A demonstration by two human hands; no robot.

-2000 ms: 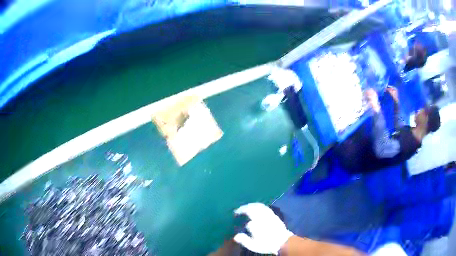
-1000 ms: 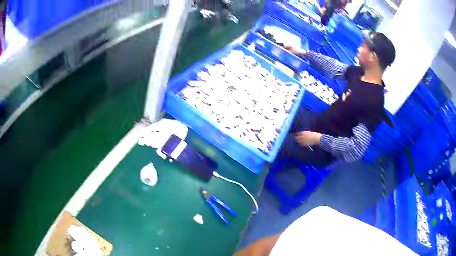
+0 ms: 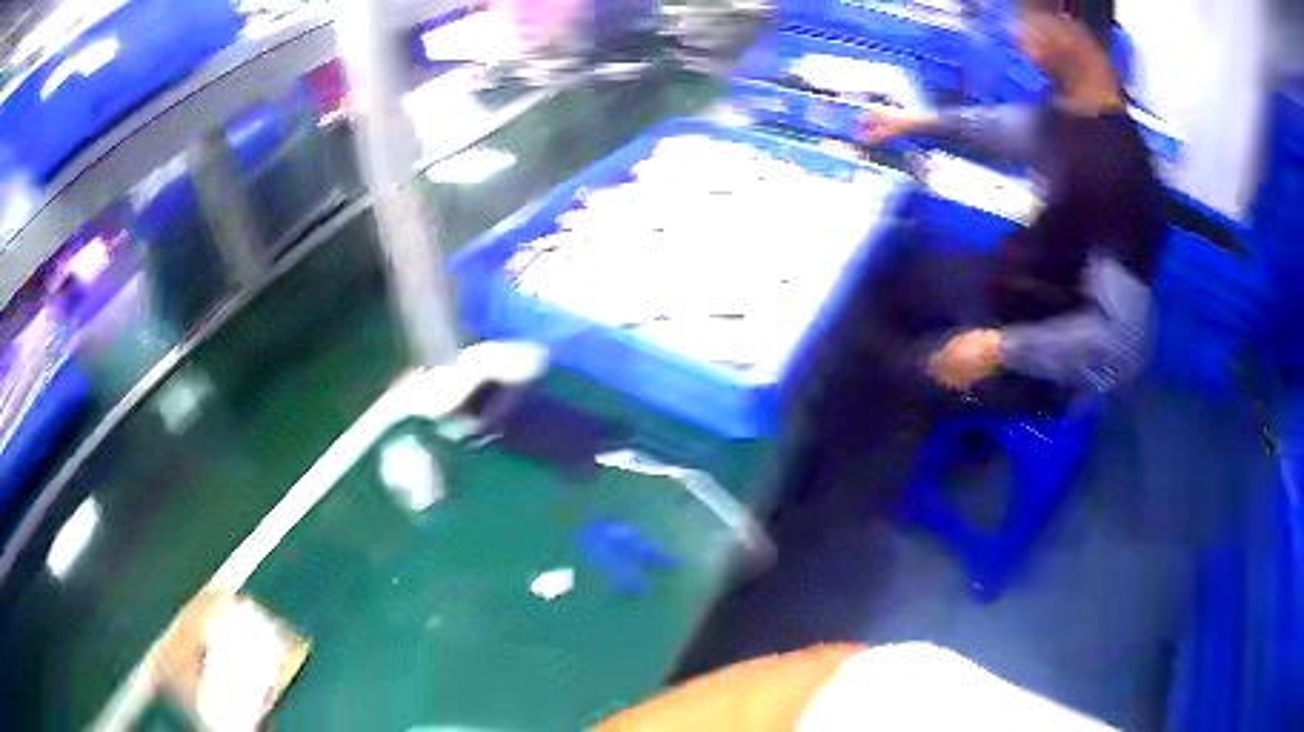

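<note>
The picture is blurred. My left hand is not in view. My right bare forearm and white sleeve cross the bottom edge; the hand is cut off below. A tan cardboard pad (image 3: 290,664) with a whitish lump (image 3: 240,661) lies at the lower left of the green bench. Blue-handled side cutters (image 3: 625,554) lie on the bench beside a small white piece (image 3: 552,584). A white teardrop-shaped bottle (image 3: 412,472) is farther left. A dark slab (image 3: 551,431) with a white cable (image 3: 704,493) lies below the tote.
A blue tote (image 3: 615,366) full of white units stands beyond the slab. A pale post (image 3: 405,229) and rail (image 3: 308,493) border the dark green conveyor (image 3: 286,375), which carries blurred white items. A seated person (image 3: 1087,215) is at right, above a blue stool (image 3: 987,501).
The view has shifted and blurred. More of the conveyor shows at left, and the seated person appears farther right. My right forearm and sleeve sit lower at the bottom edge.
</note>
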